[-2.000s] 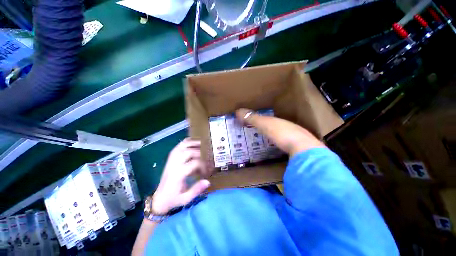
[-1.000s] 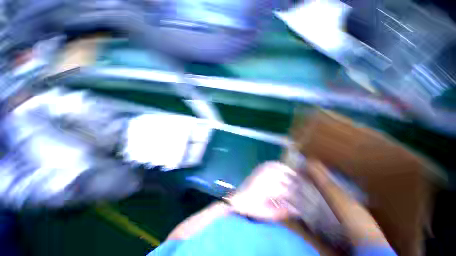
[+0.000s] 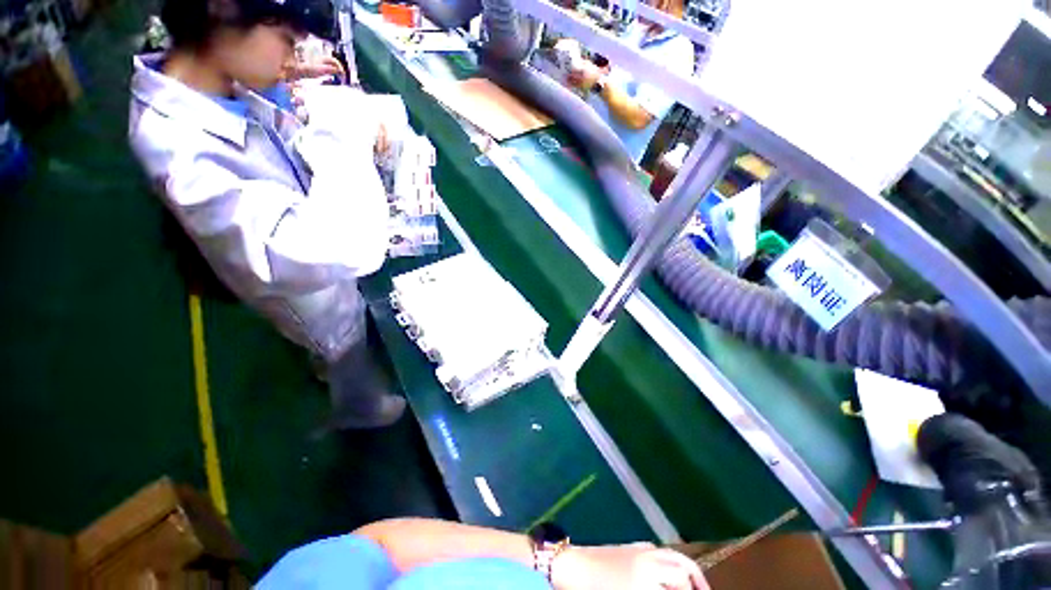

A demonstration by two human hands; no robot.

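Note:
My left hand (image 3: 634, 567), with a watch on its wrist, is at the bottom edge of the frame and partly cut off. Its fingers are beside the open brown shipping carton (image 3: 778, 567); whether they grip its edge cannot be told. Only the upper part of the carton shows, and its contents are hidden. My right hand is out of the picture. A stack of white retail boxes (image 3: 478, 317) lies on the narrow green bench (image 3: 473, 444), with its hang tabs along the near-left side.
A person in a pale work coat (image 3: 259, 196) stands at the bench's far end by more white packs (image 3: 411, 190). A grey ribbed duct (image 3: 738, 302), metal post (image 3: 663, 219) and hanging sign (image 3: 824, 277) are at the right. Open brown cartons (image 3: 144, 536) are at lower left.
The view has swung left along the bench. The carton has moved to the bottom edge of the picture. My right hand, earlier inside the carton, has left the view.

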